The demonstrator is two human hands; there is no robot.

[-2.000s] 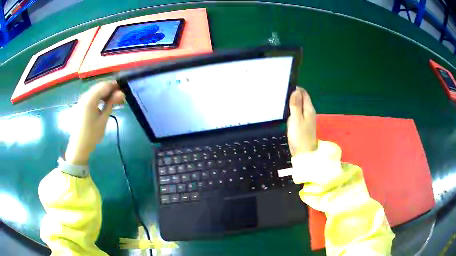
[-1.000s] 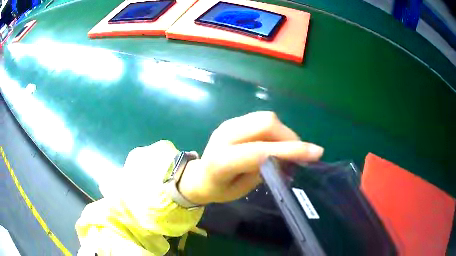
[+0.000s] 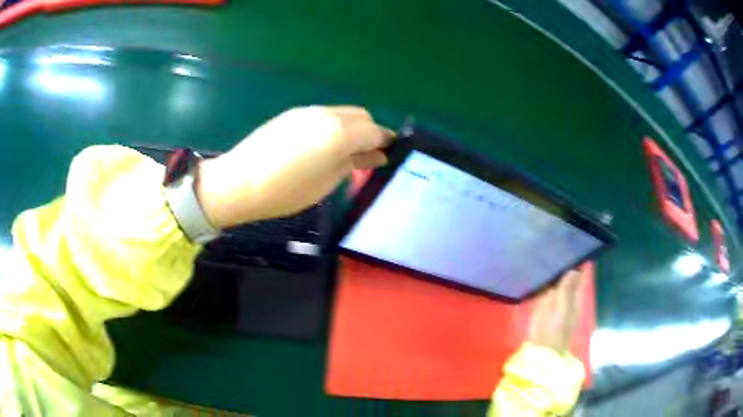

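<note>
A tablet [image 3: 481, 224] with a lit, mostly white screen is held tilted over an orange-red foam pad [image 3: 415, 342]. My left hand [image 3: 305, 163] grips its upper left corner, fingertips on the black frame. My right hand [image 3: 558, 309], blurred, is at its lower right edge; its fingers are partly hidden. The black keyboard [image 3: 277, 301] lies on the green bench left of the pad, apart from the tablet and partly covered by my left arm.
The green bench [image 3: 342, 57] spreads around. Pad edges [image 3: 106, 4] show at the top left. Another device on an orange-red pad [image 3: 672, 187] lies at the right, with one more pad [image 3: 719, 244] beyond. Blue racking [image 3: 676, 73] stands at the upper right. Yellow tape lies at the lower left.
The tablet has come off the keyboard and moved right over the pad, its screen facing me again after its dark back showed. The view has swung right. My right hand is back in view.
</note>
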